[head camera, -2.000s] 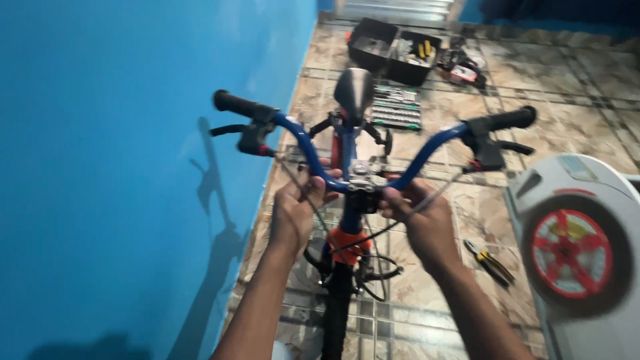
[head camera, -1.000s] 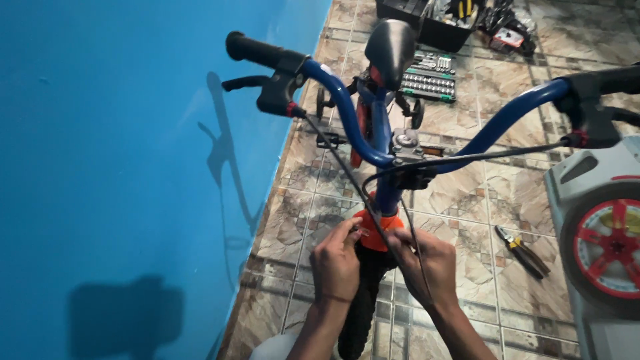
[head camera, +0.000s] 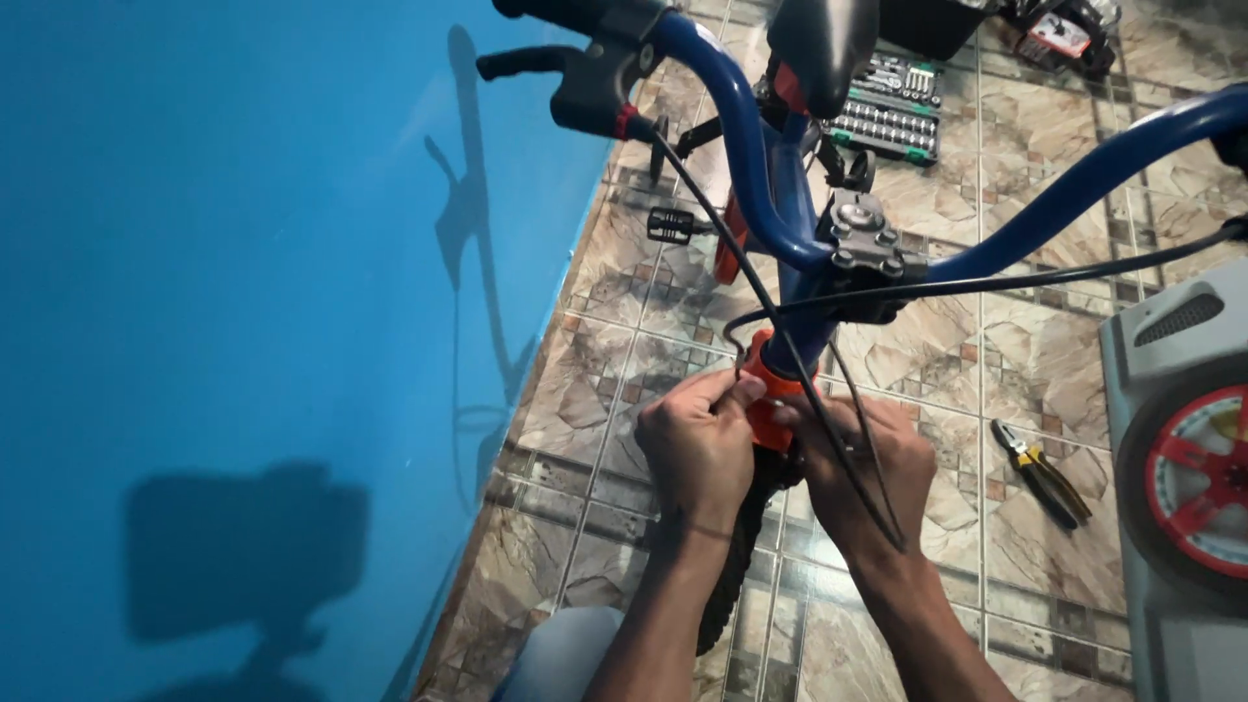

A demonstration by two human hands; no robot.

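A small bicycle stands in front of me, its blue handlebar [head camera: 746, 127] joined to a metal stem clamp [head camera: 860, 229]. Below the stem, the orange fork crown [head camera: 770, 419] sits above the black front tire [head camera: 731, 575]. My left hand [head camera: 704, 444] is at the left side of the crown, fingertips pinched near a thin cable end. On the right side, my right hand [head camera: 868, 468] has its fingers bent against the crown; what they grip is hidden. Black brake cables [head camera: 736, 253] run down from the bars, one passing in front of my right hand. The black brake lever [head camera: 522, 63] is at upper left.
Combination pliers [head camera: 1041, 475] with yellow and black handles lie on the tiled floor. Behind the saddle [head camera: 824, 49] lies a socket set [head camera: 887, 122], near a black toolbox [head camera: 931, 24]. A grey toy car with a red wheel [head camera: 1204, 473] stands at right, a blue wall [head camera: 244, 244] at left.
Both hands have moved from beside the stem down to the orange fork crown. The view has come closer to the front of the bicycle.
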